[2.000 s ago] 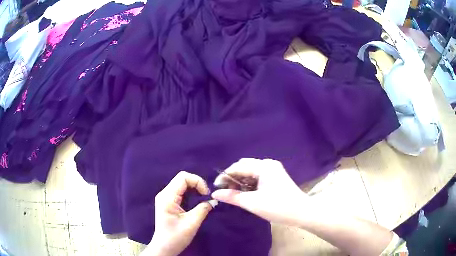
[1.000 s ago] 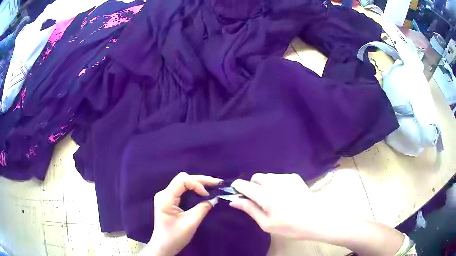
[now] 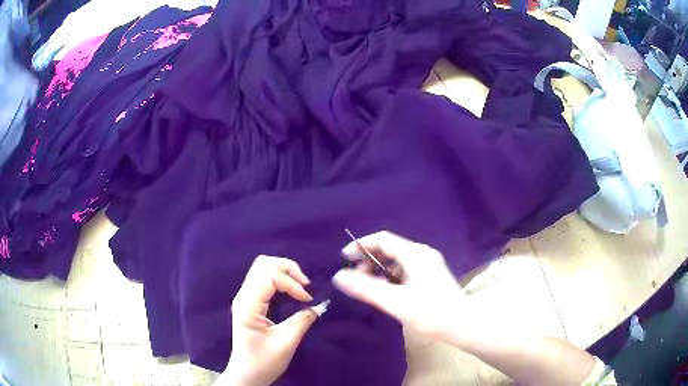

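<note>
A large dark purple garment (image 3: 362,203) lies spread and gathered over the middle of the table. My left hand (image 3: 275,313) is at the lower middle, thumb and fingers bent around a small fold of the purple cloth. My right hand (image 3: 400,283) is just to its right, slightly blurred and apart from the left hand. It holds small thread snips (image 3: 366,251), with a thin blade pointing up and left and a dark reddish body inside the fingers. Any fine thread is too small to tell.
A dark garment with pink patches (image 3: 75,128) lies at the left, with white cloth (image 3: 98,16) behind it. A pale grey-white handbag (image 3: 615,166) lies at the right. The pale table (image 3: 554,283) shows around the cloth, its curved edge at the lower right.
My right hand has moved up and right, away from my left fingertips, and the snips' blade now points up and left. Pale cloth at the far left edge has shifted.
</note>
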